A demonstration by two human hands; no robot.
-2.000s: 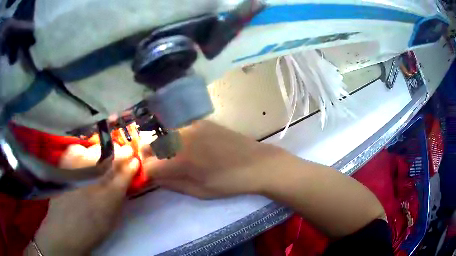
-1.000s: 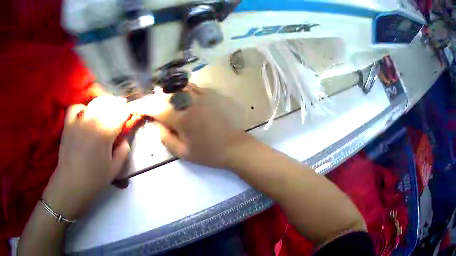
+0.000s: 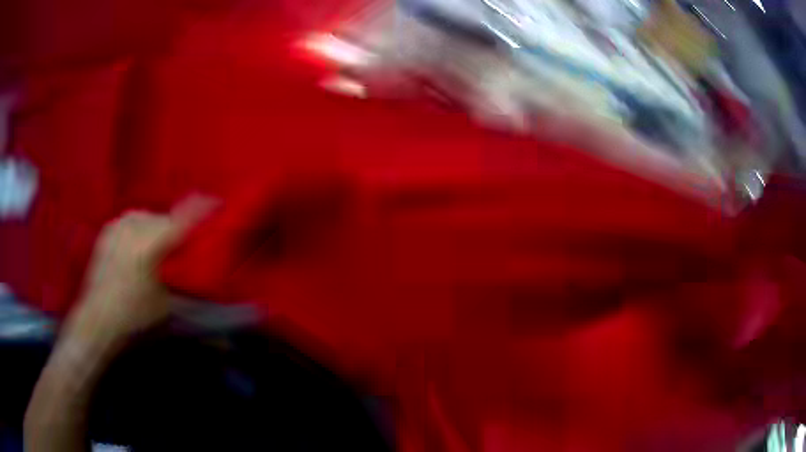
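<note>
A large red cloth (image 3: 460, 221) fills most of the blurred head view, spread across the middle and right in loose folds. My left hand (image 3: 137, 256) is at the left, its thumb and fingers closed on an edge of the red cloth. My right hand is not visible; I cannot tell if the cloth hides it. The sewing machine (image 3: 566, 88) shows only as a smeared white and bluish shape at the upper right, behind the cloth. A bright glow lies at the cloth's upper edge beside it.
More red cloth (image 3: 62, 177) lies at the far left. A dark area (image 3: 239, 388), perhaps my clothing, is at the bottom left. Small pale shapes show at the left edge and bottom right corner. Other things at the top right are too blurred to name.
The view has swung and blurred. The red cloth now covers the table area. My left hand has left the needle area and holds cloth; my right hand has gone from sight.
</note>
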